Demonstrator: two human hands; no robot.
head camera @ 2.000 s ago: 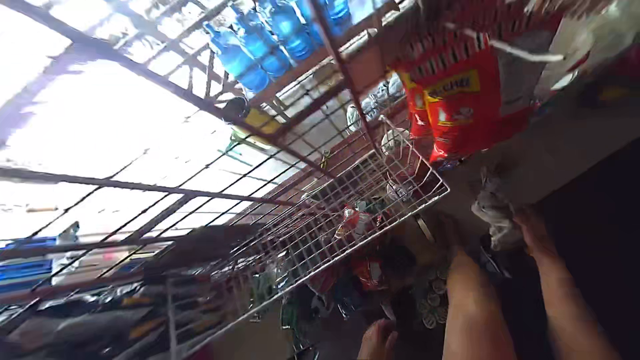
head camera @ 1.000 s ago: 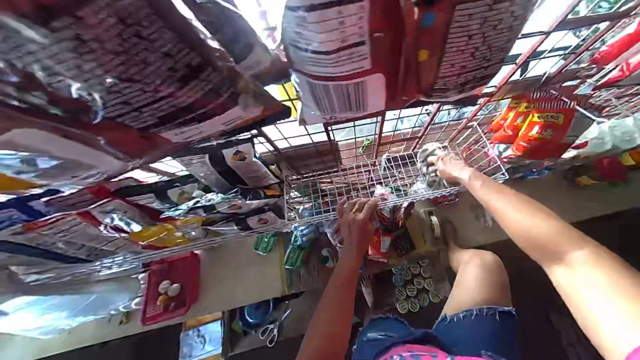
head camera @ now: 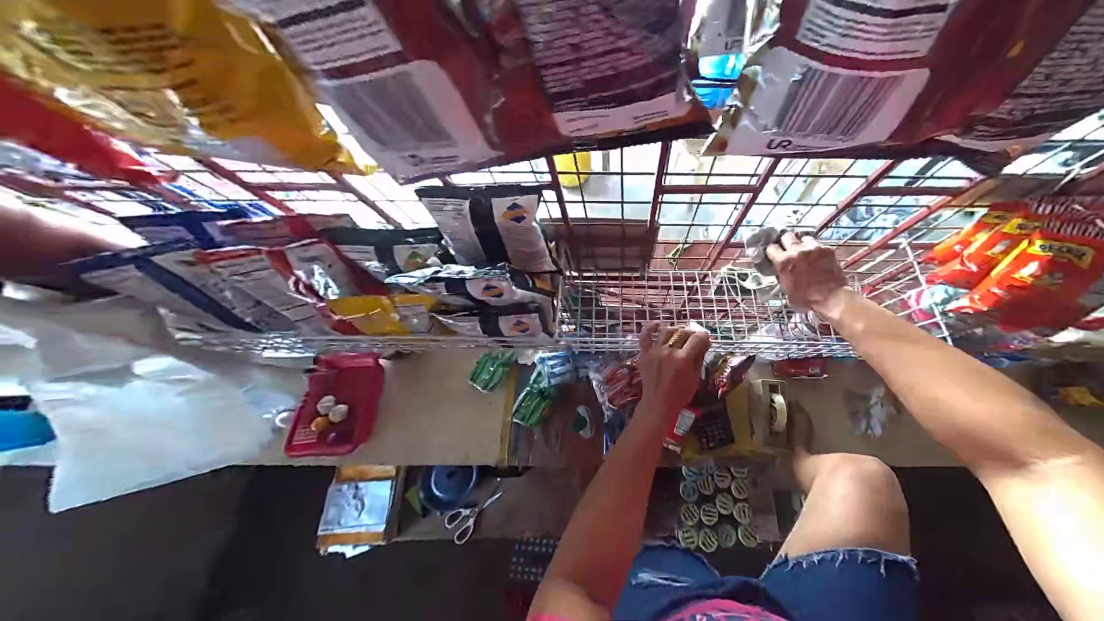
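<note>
My left hand [head camera: 671,362] grips the front rim of a white wire basket [head camera: 604,302] that is fixed along a red metal grille [head camera: 660,207]. My right hand [head camera: 806,269] is raised above the basket's right part, closed on a crumpled grey cloth [head camera: 762,250] against the grille. Clear plastic packaging [head camera: 789,328] lies in the basket under my right forearm. Upright snack packets [head camera: 500,226] fill the basket's left part. Orange-red snack packets [head camera: 1026,263] hang at its right end.
Large snack bags [head camera: 604,69] hang overhead. A counter below bears a red tray [head camera: 335,405], green packets [head camera: 492,371] and a tape dispenser [head camera: 774,410]. Scissors [head camera: 470,517], a blue round container [head camera: 448,485] and several round tins [head camera: 716,509] sit on a lower shelf.
Since one second ago, my right hand has risen from the basket toward the grille with the cloth. My left hand stays at the basket's rim. The view swung strongly after the oldest frame.
</note>
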